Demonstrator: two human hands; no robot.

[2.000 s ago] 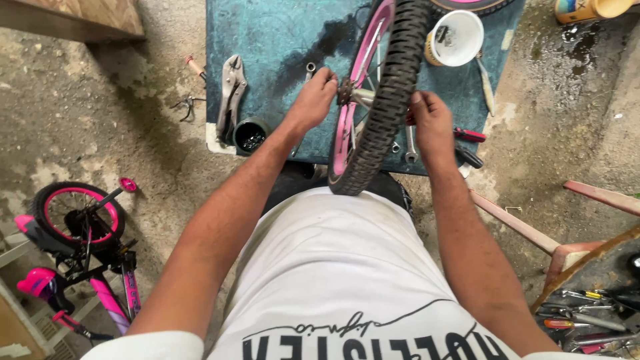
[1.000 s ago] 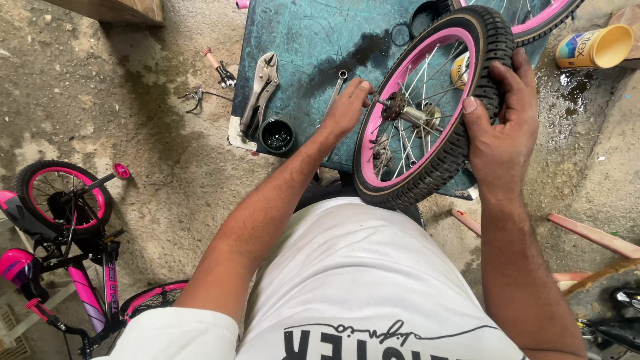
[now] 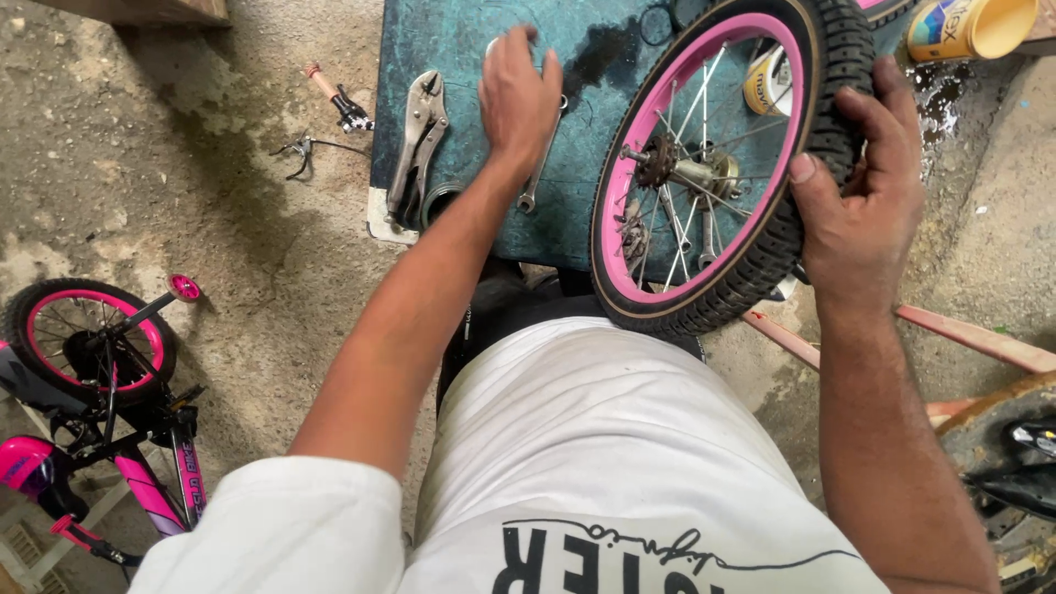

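A small bicycle wheel with a pink rim and knobby black tire (image 3: 734,305) leans tilted at the near edge of the blue-green tabletop. My right hand (image 3: 866,181) grips the tire on its right side, thumb on the sidewall. My left hand (image 3: 520,95) reaches over the table with fingers partly bent; a small round metal thing shows by its fingertips, and whether it is held cannot be told. A combination wrench (image 3: 540,161) lies just right of that hand. Locking pliers (image 3: 418,148) lie to its left. The wheel's hub (image 3: 693,175) and sprocket face left, and more wrenches (image 3: 708,239) show through the spokes.
A dark round container (image 3: 443,202) sits beside the pliers. A white tub (image 3: 769,81) stands behind the wheel, and a yellow tub (image 3: 973,29) lies at the upper right. A brake lever (image 3: 305,150) and a pink child's bicycle (image 3: 107,396) are on the floor at left.
The wheel has turned from nearly edge-on to show its spokes. My right hand has gone from beside the hub area onto the tire. My left hand has moved away from the hub, farther over the table.
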